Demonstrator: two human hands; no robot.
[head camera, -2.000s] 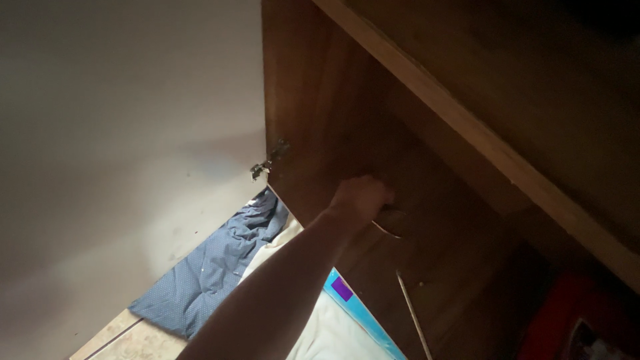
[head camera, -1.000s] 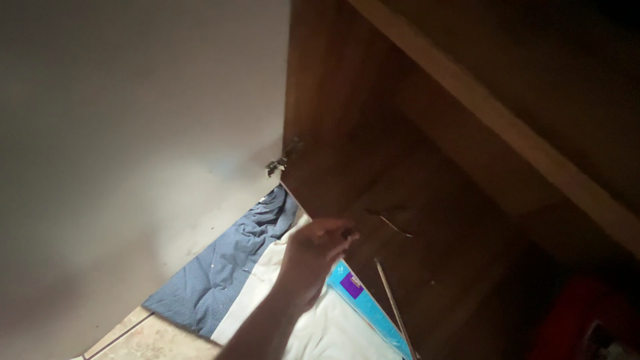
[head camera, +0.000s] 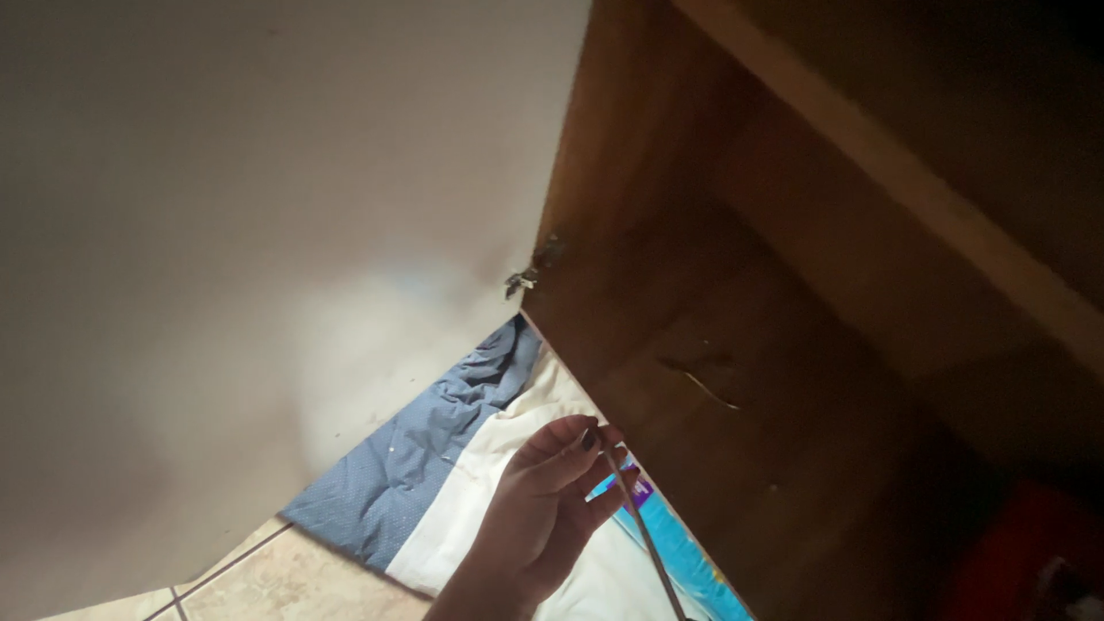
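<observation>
My left hand (head camera: 556, 500) reaches up from the lower middle, its thumb and fingers pinching the upper end of a thin brown stick or rod (head camera: 647, 535). The stick slants down to the bottom edge of the view; its lower end is hidden. Right of the hand, a short thin curved piece (head camera: 711, 392), perhaps a twig or wire, lies on the dark wooden cabinet floor (head camera: 776, 448). Behind the hand are a blue and white cloth (head camera: 423, 457) and a light blue package with a purple patch (head camera: 690, 552). My right hand is out of view.
A pale cabinet door (head camera: 259, 259) stands open at the left, with a metal hinge (head camera: 522, 280) at its edge. A wooden shelf edge (head camera: 906, 181) crosses the upper right. A red object (head camera: 1018, 552) sits in shadow at the lower right, and floor tiles (head camera: 285, 573) show below.
My left hand has drawn back from the cabinet's inside toward its front edge and taken hold of the thin stick, which earlier lay apart from the hand. The curved piece remains on the cabinet floor.
</observation>
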